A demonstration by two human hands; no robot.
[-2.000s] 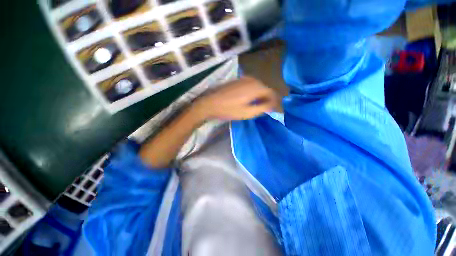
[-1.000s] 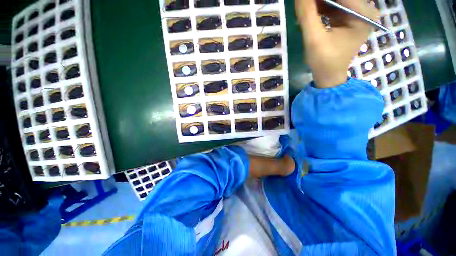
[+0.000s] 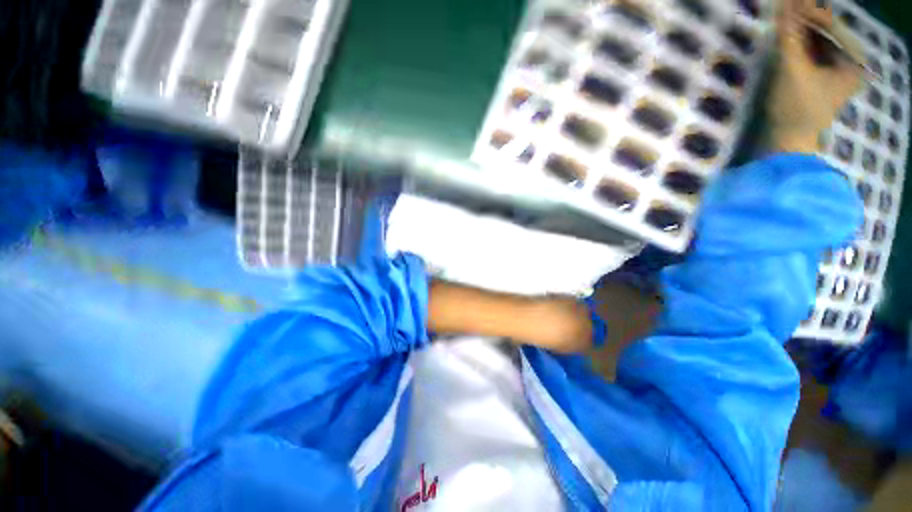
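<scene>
The whole view is blurred. A white grid tray (image 3: 590,204) lies tilted in view at the upper middle, with dark oval parts in its cells. Several left-hand cells show pale spots. My right hand (image 3: 812,85) is at the upper right, between this tray and another white grid tray (image 3: 850,334), closed around a thin stick-like tool (image 3: 845,52). The tool's tip is too blurred to place. My left forearm lies across my front; my left hand (image 3: 580,328) is only partly visible at my right sleeve, and its fingers and grip are hidden.
A pale ridged tray (image 3: 205,103) stands at the upper left on the green bench (image 3: 420,80). A smaller grid tray (image 3: 290,215) is below it. White material (image 3: 500,250) lies along the bench's near edge. Blue floor with a yellow line (image 3: 150,275) is at left.
The view has shifted and tilted, so the middle tray appears further right and slanted. My right hand appears further right, still with the thin tool. My left forearm stays across my front.
</scene>
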